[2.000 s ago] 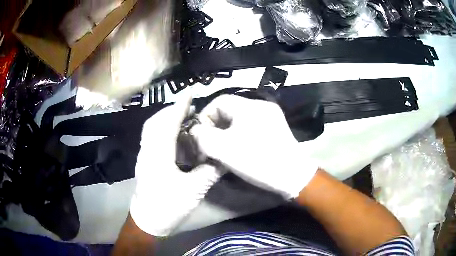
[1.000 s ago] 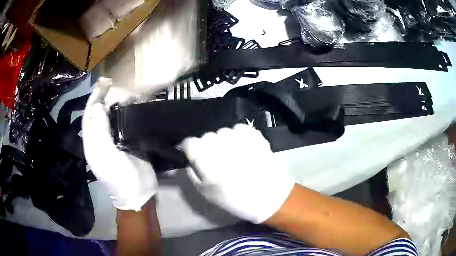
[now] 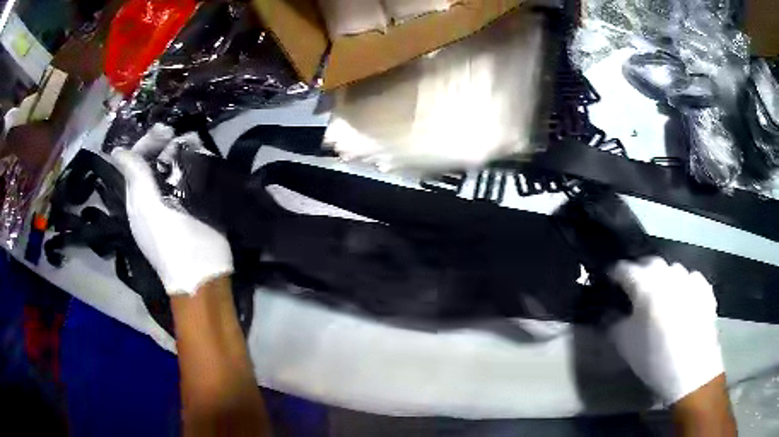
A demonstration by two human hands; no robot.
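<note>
A wide black webbing strap point(image 3: 410, 265) stretches across the white-covered table, blurred, between my gloved hands. My left hand point(image 3: 171, 213), in a white glove, is at the left with its fingers curled around the strap's left part, beside the tangled black straps point(image 3: 94, 209). My right hand point(image 3: 666, 320), also white-gloved, is closed on the strap's bunched right part; its fingertips are partly hidden. A small white mark shows on the black webbing near my right hand. More flat black straps point(image 3: 735, 277) lie behind and right of it.
An open carton point(image 3: 376, 60) and pale poly bags point(image 3: 461, 111) stand at the back centre. Black slide adjusters point(image 3: 491, 185) lie in front of them. Clear-wrapped bundles point(image 3: 713, 136) are back right. A red bag point(image 3: 141, 38) and dark glossy bags point(image 3: 218, 64) are back left.
The view has swung left. My hands were close together, then moved wide apart, and the strap now spans between them. My right hand has moved right.
</note>
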